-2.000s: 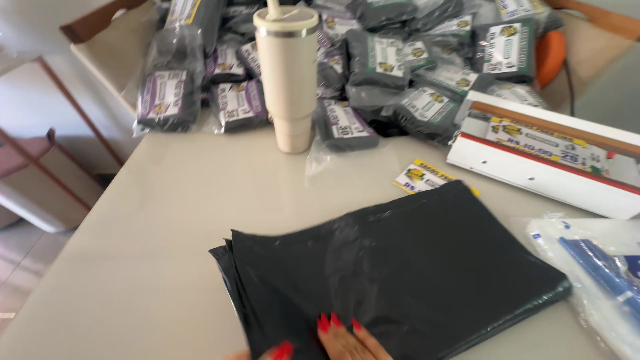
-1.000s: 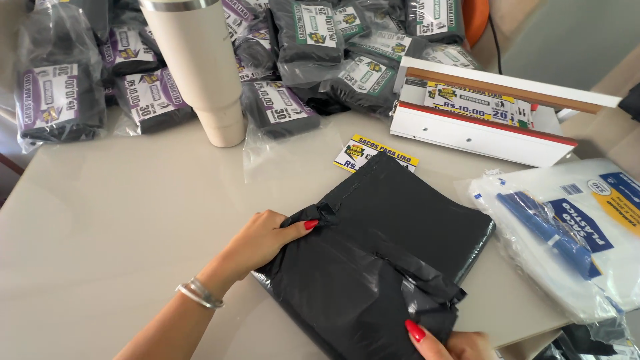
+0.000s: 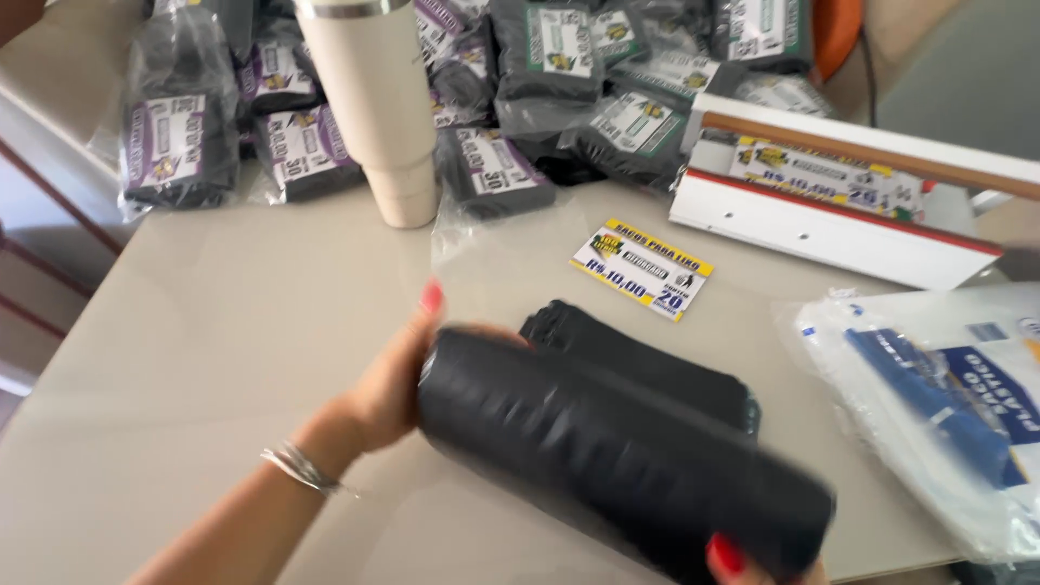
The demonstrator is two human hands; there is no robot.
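Observation:
A stack of black plastic bags (image 3: pixel 617 447) is bent over into a thick fold, its far part (image 3: pixel 650 357) lying behind toward the table's middle. My left hand (image 3: pixel 398 382) grips the fold's left end, thumb up and the other fingers partly hidden behind the plastic. At the lower right end, my right hand (image 3: pixel 756 569) holds the fold; only a red-nailed thumb and a bit of the hand show at the frame's bottom edge. Just beyond the bags, a printed card (image 3: pixel 642 268) with yellow borders lies flat on the table.
A cream tumbler (image 3: pixel 382 122) stands at the back on the table (image 3: pixel 203 325). Behind it are many packed black bag bundles (image 3: pixel 175 146) with labels. A white bag sealer (image 3: pixel 829 227) sits at the back right, with similar cards in it. A clear pack of plastic bags (image 3: pixel 951 406) lies at the right edge.
The black bags lay flat two seconds ago and were partly lifted one second ago; now they are folded over into a thick bundle between my hands. The card, partly covered before, shows whole.

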